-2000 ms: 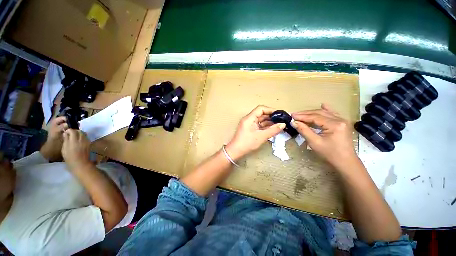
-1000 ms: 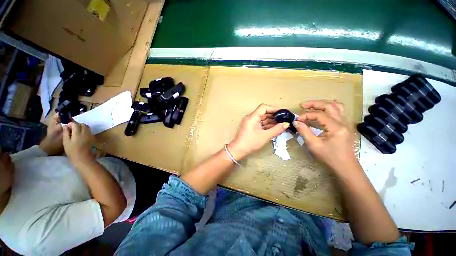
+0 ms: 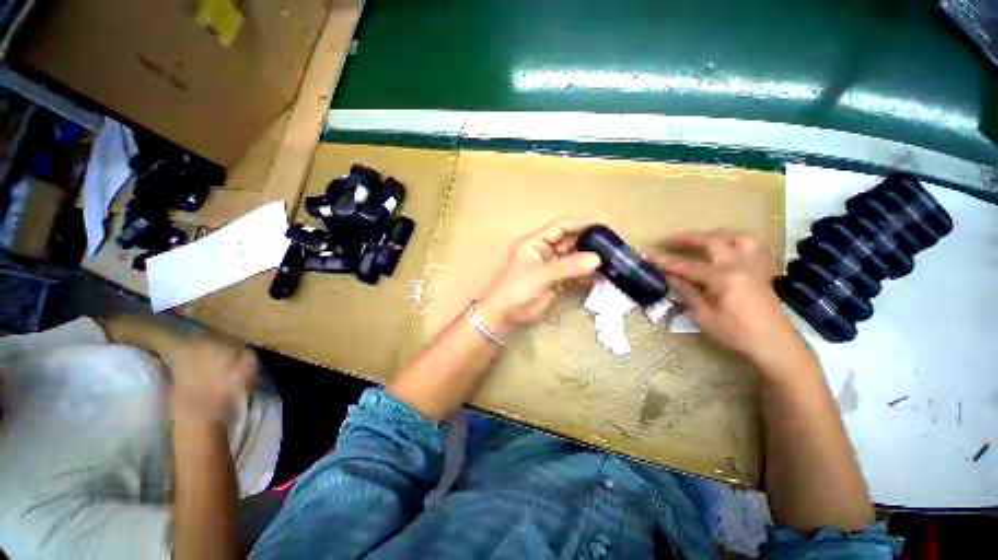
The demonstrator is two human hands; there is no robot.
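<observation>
A glossy black oblong case (image 3: 624, 266) with a faint pale line across its middle is held above the cardboard mat (image 3: 525, 197). My left hand (image 3: 533, 276) grips its upper left end between thumb and fingers. My right hand (image 3: 717, 287) is blurred at the lower right end; whether it touches the case or holds anything cannot be told. White peeled scraps (image 3: 610, 317) lie on the mat just below the case. Rows of black cases (image 3: 865, 254) stand side by side on the white surface at right.
A loose pile of black cases (image 3: 348, 230) lies on the cardboard at left, beside a white sheet (image 3: 219, 254). A large carton (image 3: 164, 88) stands upper left. A green surface (image 3: 657, 55) runs along the back. A neighbouring person's arm (image 3: 205, 438) is at lower left.
The case in my left hand has turned from end-on to lengthwise, showing its pale line. My right hand blurs. The neighbour's hands have moved down and right, away from the white sheet and cases.
</observation>
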